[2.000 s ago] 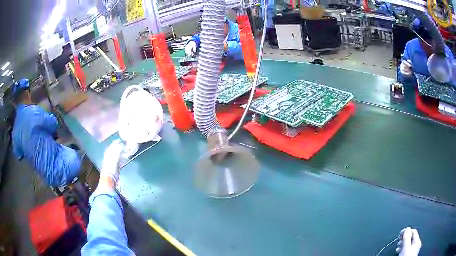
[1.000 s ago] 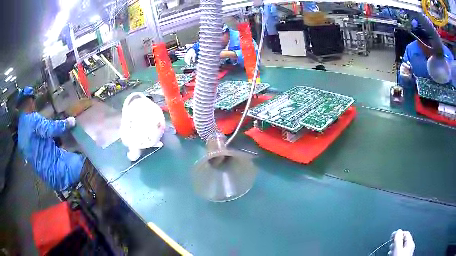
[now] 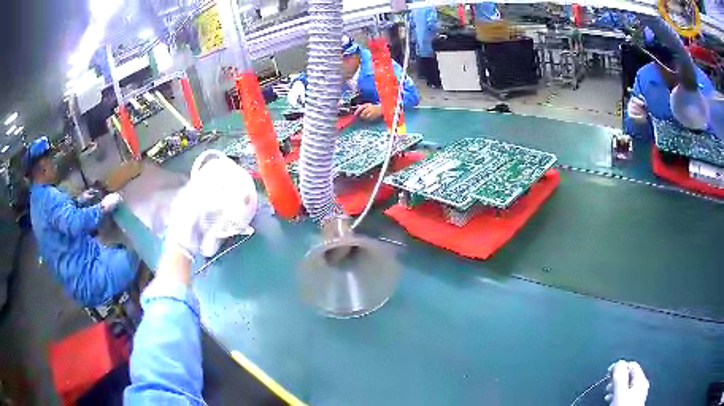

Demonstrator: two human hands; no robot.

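A small white desk fan (image 3: 225, 190) stands on the green bench mat at the left. My left hand (image 3: 186, 222), in a white glove, reaches to the fan's near left side. White on white, its fingers blur into the fan, so I cannot tell if they grip it. My right hand (image 3: 628, 385), gloved in white, is at the bottom right edge, partly cut off. Its fingers are closed on a thin wire (image 3: 589, 391) that curves out to the left.
A clear fume hood (image 3: 350, 276) hangs centrally on a grey ribbed hose (image 3: 321, 111). A green circuit board (image 3: 474, 172) rests above a red support (image 3: 484, 236). Red-orange wrapped posts (image 3: 267, 147) stand behind. Workers in blue sit at the left, back and right.
My left hand, out of view one second ago, is back at the fan. The worker at the back has leaned and moved a hand. My right hand has shifted slightly left.
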